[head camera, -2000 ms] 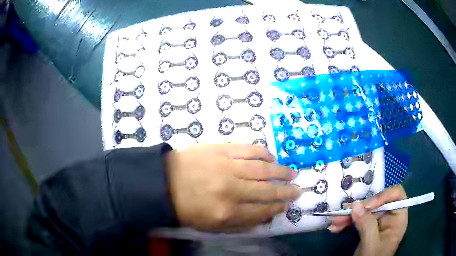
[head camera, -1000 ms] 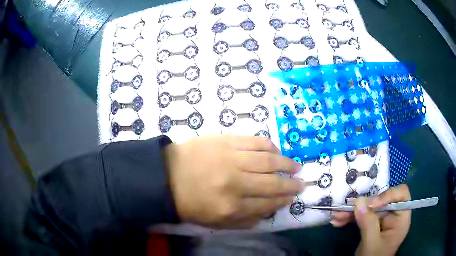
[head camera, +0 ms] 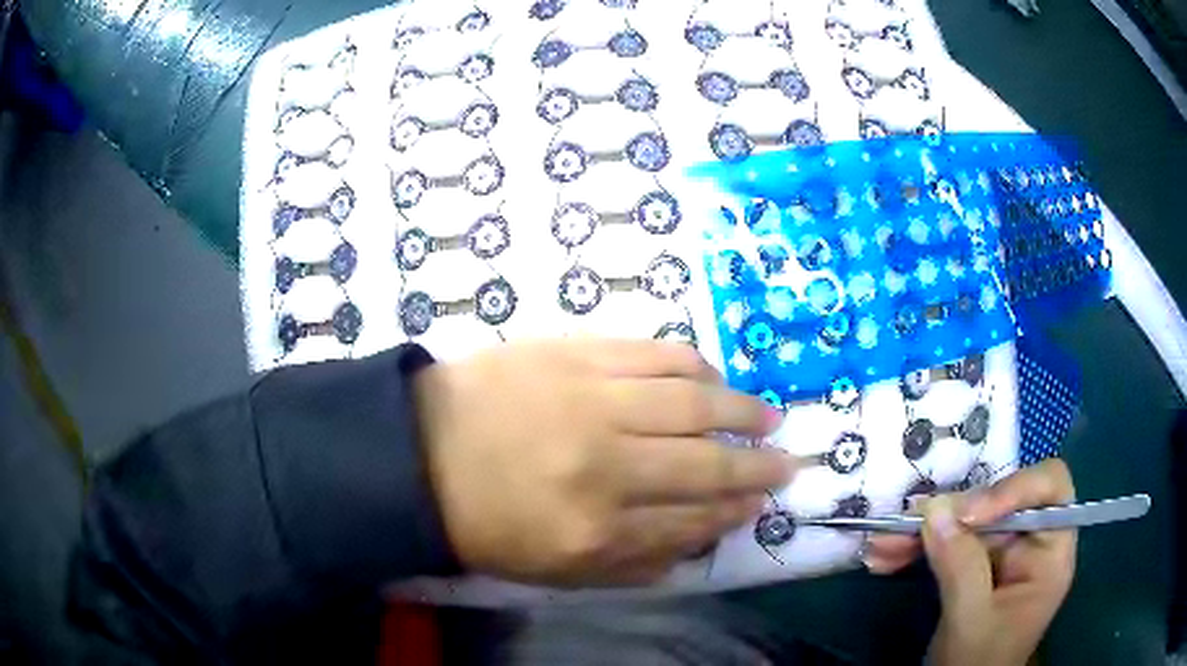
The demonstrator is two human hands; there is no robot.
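Note:
A white foam board (head camera: 521, 267) carries rows of dumbbell-shaped paired units (head camera: 621, 284) with thin wires. My left hand (head camera: 586, 462) lies flat over the board's lower middle, fingers together, fingertips at a paired unit; what is under it is hidden. My right hand (head camera: 989, 553) holds silver tweezers (head camera: 1041, 517) between thumb and fingers at the board's lower right. The tweezers' tip is at a dark round unit (head camera: 776, 527) in the bottom row; whether it touches is unclear. A light-blue release sheet (head camera: 853, 267) lies over the board's right part.
A dark-blue dot sheet (head camera: 1047, 397) lies beside the board's right edge, above my right hand. The dark green bench (head camera: 195, 143) surrounds the board. A white strip (head camera: 1152, 293) curves along the right. Grey floor with a yellow line (head camera: 46, 403) shows at left.
The board and sheets have shifted slightly up in view. The tweezers' tip stays at the same bottom-row round unit, a little higher in view. Both hands keep nearly the same pose.

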